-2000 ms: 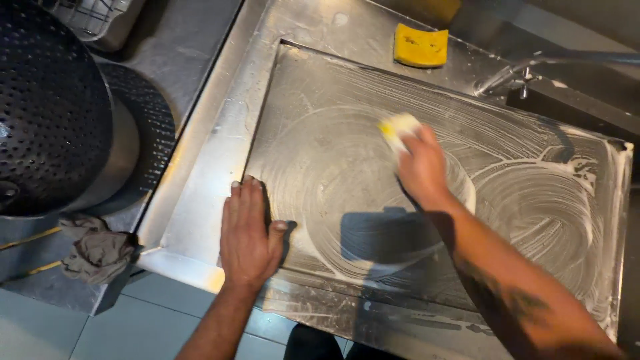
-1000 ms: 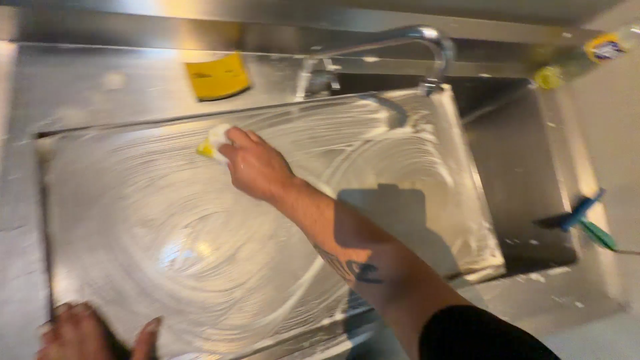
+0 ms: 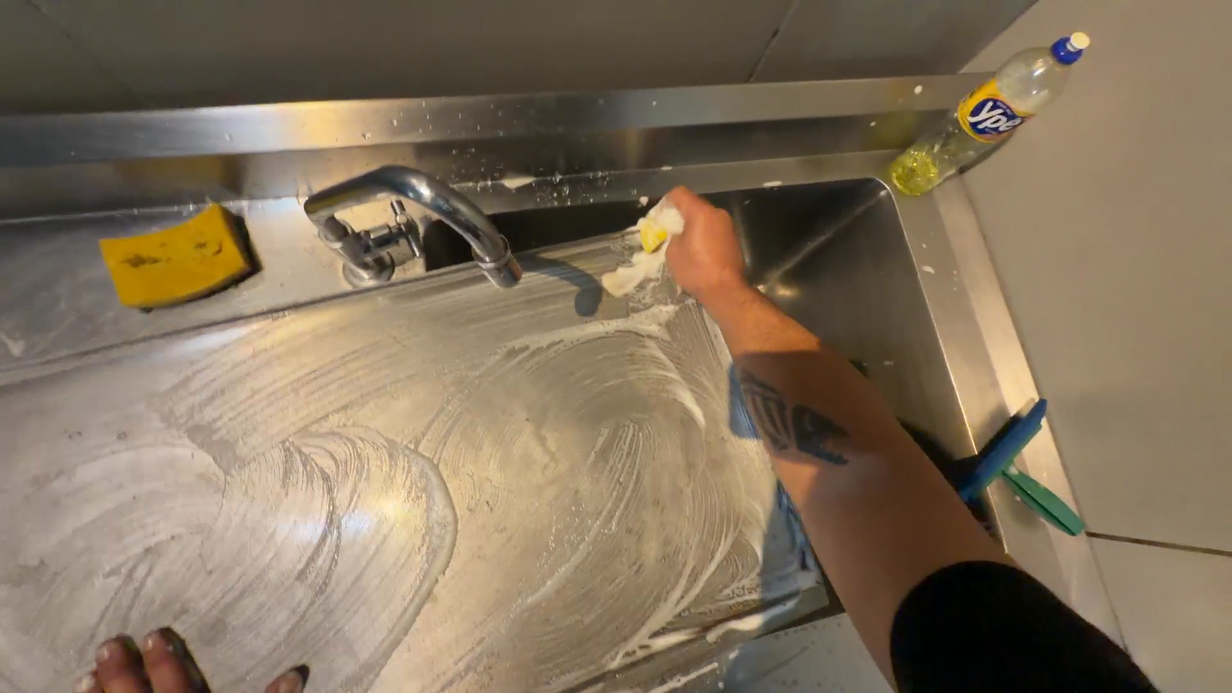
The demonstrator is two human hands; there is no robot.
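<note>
A soapy metal sheet [image 3: 539, 452] with swirls of foam lies across the counter and over part of the sink. My right hand [image 3: 707, 245] grips a foamy sponge [image 3: 656, 234], its yellow part showing, at the sheet's far right corner. Only the fingertips of my left hand [image 3: 159, 664] show at the bottom left edge, on or just over the sheet; whatever lies under them is hidden. Behind the sheet stands a chrome faucet [image 3: 423, 197], its spout reaching over the sheet's far edge.
A yellow cloth or pad [image 3: 178, 258] with dark stains lies left of the faucet. Beyond my right hand is the steel sink basin [image 3: 818, 241]. A Ypê detergent bottle [image 3: 991, 120] stands at its back corner. A blue and green squeegee or brush [image 3: 1035, 486] rests on the right rim.
My right hand has moved right along the sheet with the sponge, from left of the faucet to right of it. The view has shifted right.
</note>
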